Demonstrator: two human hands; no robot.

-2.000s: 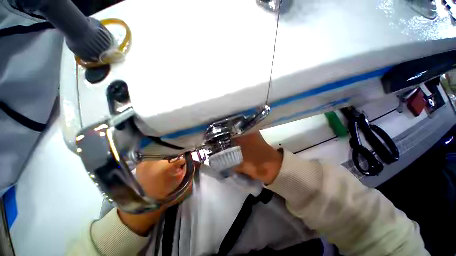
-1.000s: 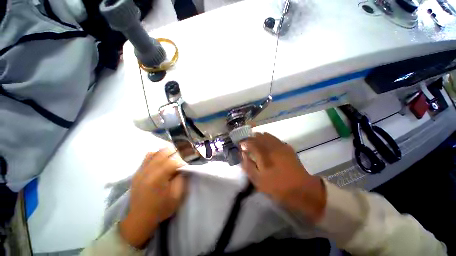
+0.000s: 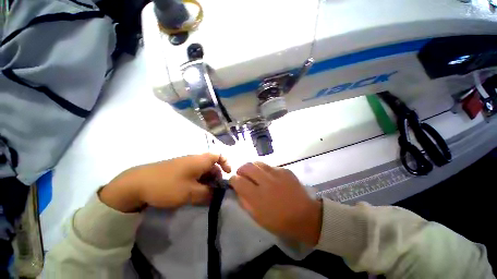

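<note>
A light grey garment piece [image 3: 185,234] with narrow black strips hangs from both hands toward my lap. My left hand [image 3: 169,182] and my right hand [image 3: 275,199] pinch its top edge close together, at the upper end of a black strip [image 3: 216,234]. The fingertips almost meet, just in front of the presser foot and needle area [image 3: 240,133] of the white sewing machine [image 3: 245,49]. The exact grip is partly hidden by the fingers. The cloth edge appears to be clear of the presser foot.
Grey garments with black strips [image 3: 49,82] are piled at the left. Black-handled scissors [image 3: 419,141] and a green item [image 3: 382,114] lie right, under the machine arm. A ruler tape [image 3: 365,188] runs along the front edge. A small red item [image 3: 472,104] is at far right.
Both hands have moved from beside the needle area toward me and closer together, bringing the cloth edge along. The view has shifted, so the machine sits higher and its lettering shows.
</note>
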